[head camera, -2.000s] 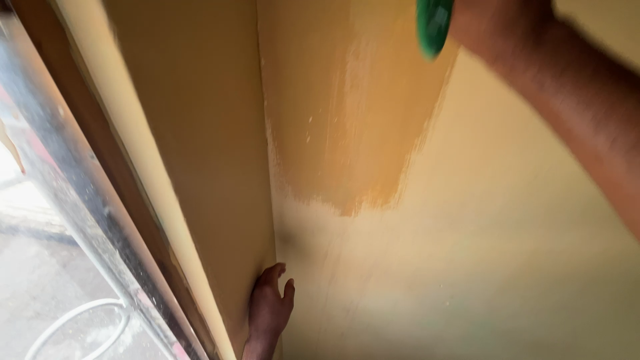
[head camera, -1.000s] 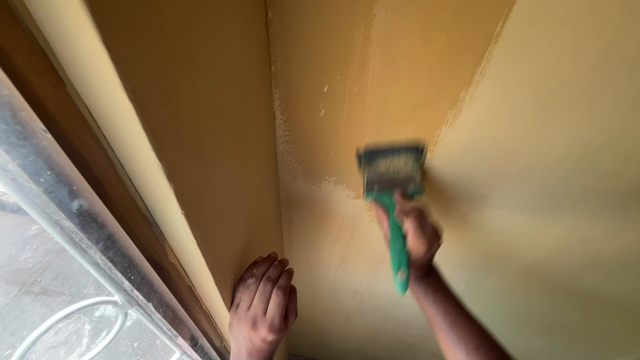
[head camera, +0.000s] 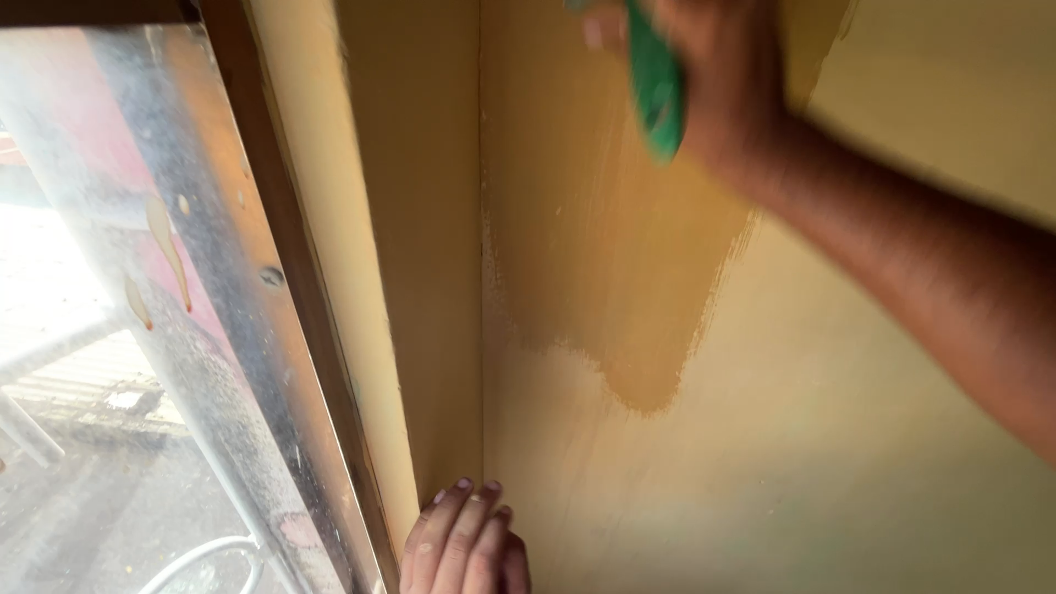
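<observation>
At the top of the head view my right hand (head camera: 726, 74) grips the green handle of a paintbrush (head camera: 657, 91); the bristles are out of view past the top edge. Behind the hand, a patch of darker ochre paint (head camera: 627, 280) covers the upper wall and ends in a ragged lower edge. Paler wall (head camera: 784, 396) surrounds it below and to the right. My left hand (head camera: 466, 544) rests low on the edge of the narrow side wall near the corner, fingers pointing up, holding no object.
A window with smeared glass (head camera: 91, 330) and a brown frame (head camera: 289, 231) stands at the left. White curved metal bars (head camera: 206, 553) show through it. A cream strip (head camera: 330, 214) runs between the frame and the narrow side wall (head camera: 421, 231).
The brush and my right hand have moved up from mid-wall to the top edge. The dark paint now reaches lower in a rounded tongue. My left hand stays near the corner.
</observation>
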